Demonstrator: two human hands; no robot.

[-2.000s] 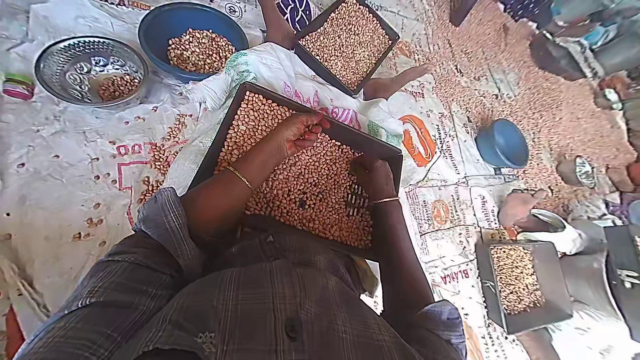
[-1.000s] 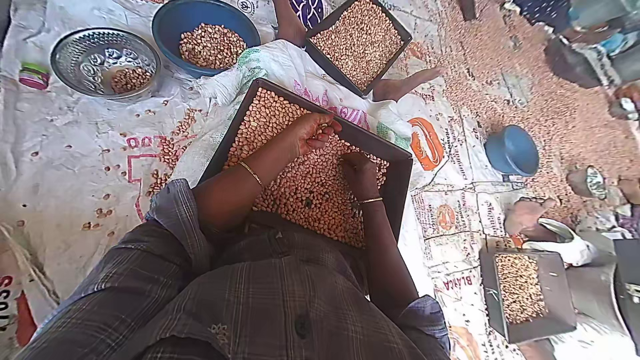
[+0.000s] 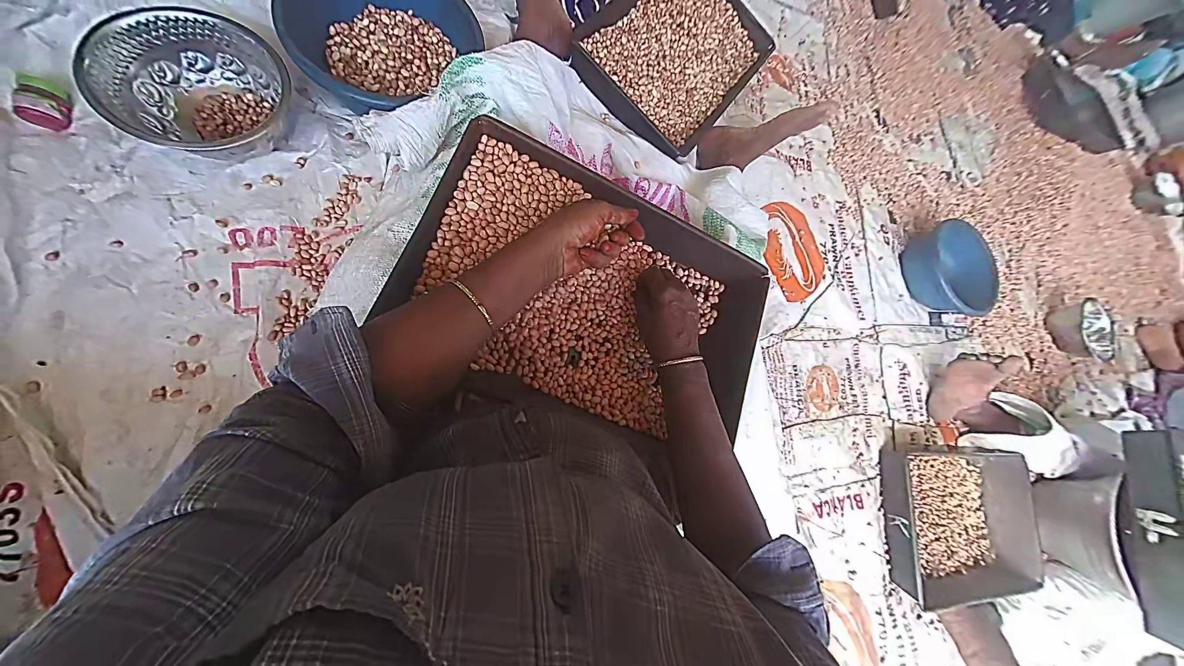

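Note:
A dark rectangular tray (image 3: 698, 242) lies in front of my body, its bottom spread with reddish-brown nuts or seeds (image 3: 527, 319). My left hand (image 3: 599, 239) is above the tray's middle, palm partly turned up, with several of the nuts in its curled fingers. Close on its right, my right hand (image 3: 666, 310) reaches down into the nuts with its fingertips hidden; whether it grips any cannot be seen. Each wrist wears a thin bangle. A small dark bit (image 3: 574, 357) lies among the nuts.
Beyond the tray stand a metal bowl (image 3: 120, 97), a blue basin (image 3: 301, 42) and another filled tray (image 3: 749, 60) near a person's foot (image 3: 763, 137). Rightward are a blue tub (image 3: 951, 268), a part-filled tray (image 3: 1013, 518) and a wide spread of nuts (image 3: 1027, 185). Loose nuts dot the printed sacking (image 3: 120, 277).
My right hand has moved left and away from my body within the tray since the oldest frame. The dark slotted patch seen beside it then no longer shows.

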